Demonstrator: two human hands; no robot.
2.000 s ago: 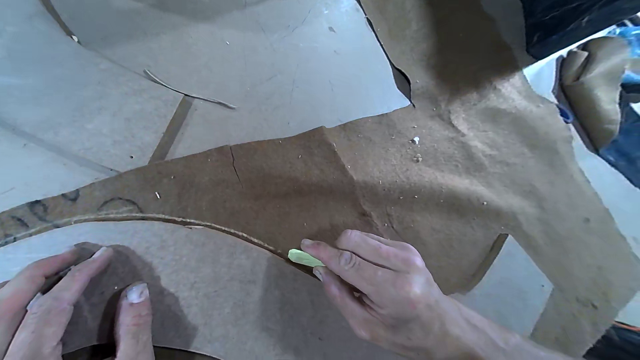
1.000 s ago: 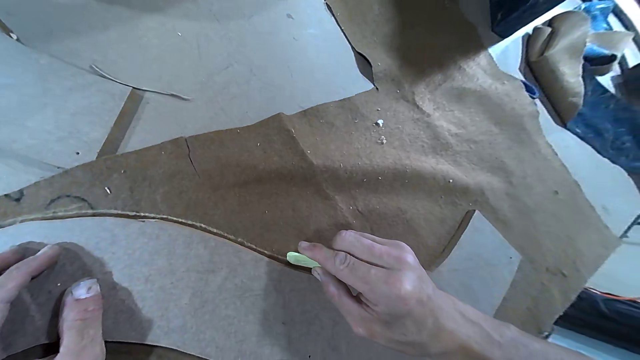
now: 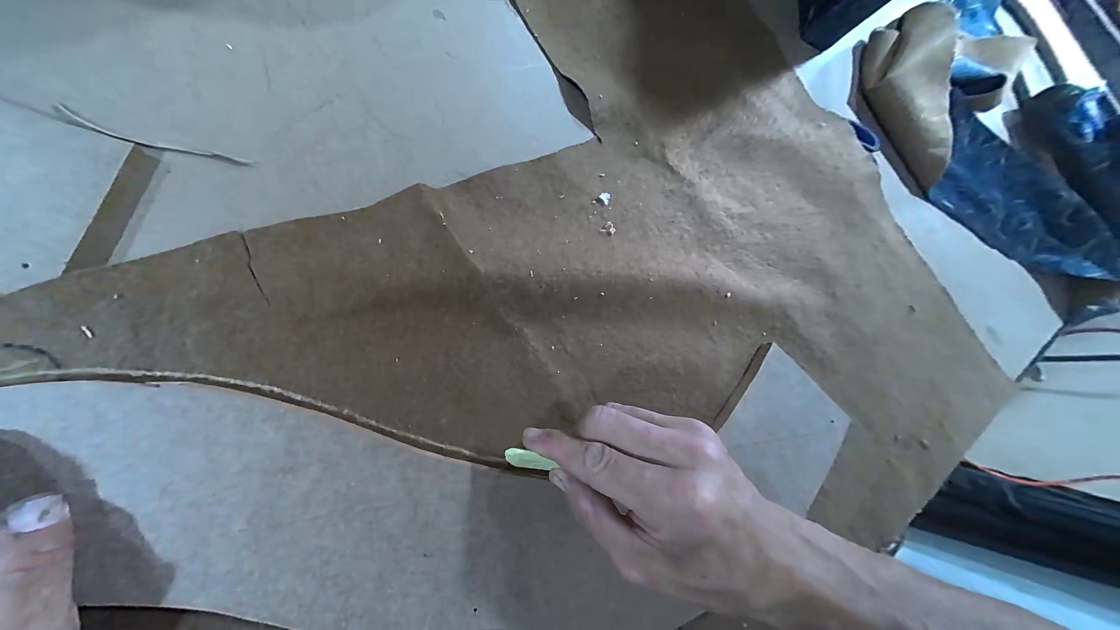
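My right hand [image 3: 665,499] pinches a small light-green tool [image 3: 529,459], its rounded tip against the curved edge of a pale grey board [image 3: 350,516]. What the tool is exactly, I cannot tell; most of it is hidden in the fingers. A narrow, lighter strip [image 3: 254,387] follows that curved edge, between the board and a large brown sheet [image 3: 367,315], which looks like leather or heavy paper. At the lower left edge only part of my left hand [image 3: 35,560] shows, a thumb resting on the board; whether it holds anything is hidden.
Another pale board [image 3: 350,105] lies at the upper left, with a thin curled offcut [image 3: 149,144] on it. A small angular pale piece [image 3: 787,429] lies right of my right hand. Folded tan material [image 3: 914,96] and blue plastic [image 3: 1015,192] are at the upper right.
The view has shifted right, and less of my left hand shows at the left edge. My right hand keeps its hold on the green tool at the curved edge.
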